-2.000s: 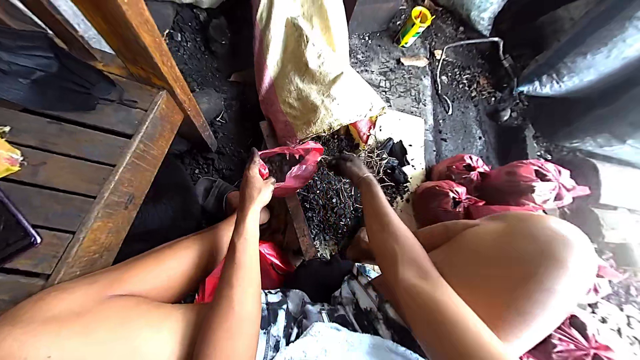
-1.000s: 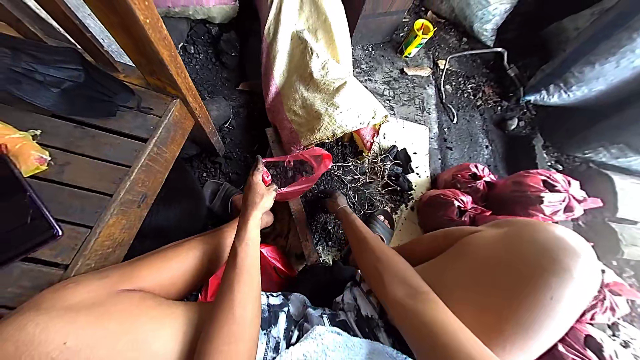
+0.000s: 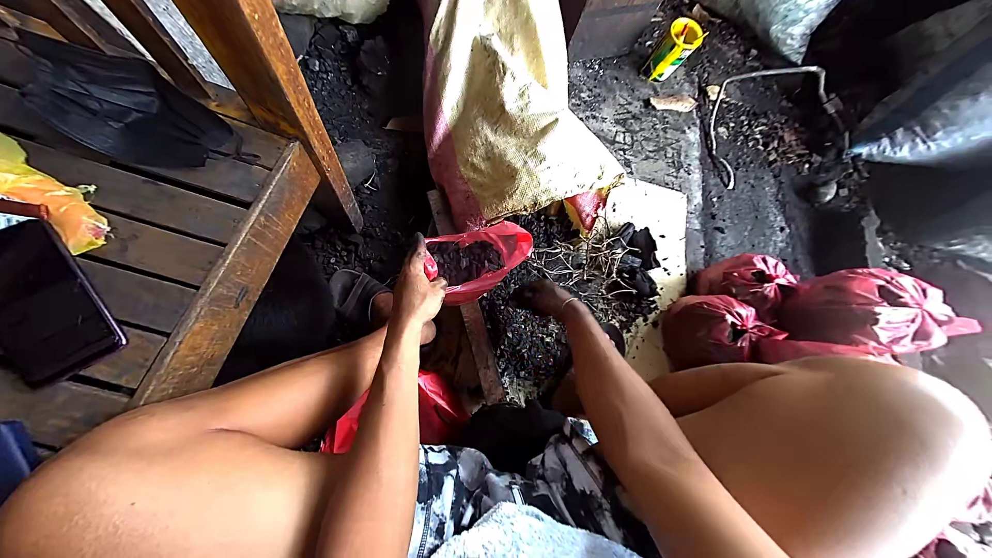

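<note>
My left hand grips the rim of a red plastic bag, whose mouth is spread wide with dark bits showing inside. To its right my right hand, blackened at the fingers, is low over the heap of charcoal bits; whether it holds any is hidden. Thin dry roots or twigs and larger charcoal lumps lie beyond it on a pale board. A woven sack lies with its open end at the heap. A narrow wooden strip runs beneath the bag.
Tied red plastic bags sit at the right. A slatted wooden bench on the left bears a phone, a black face mask and a yellow-orange wrapper. A yellow container and a bent metal rod lie farther off.
My right hand has moved from the upper heap by the roots down to the finer bits, then slightly toward the sack. My left hand has kept hold of the bag, whose mouth now spreads wider.
</note>
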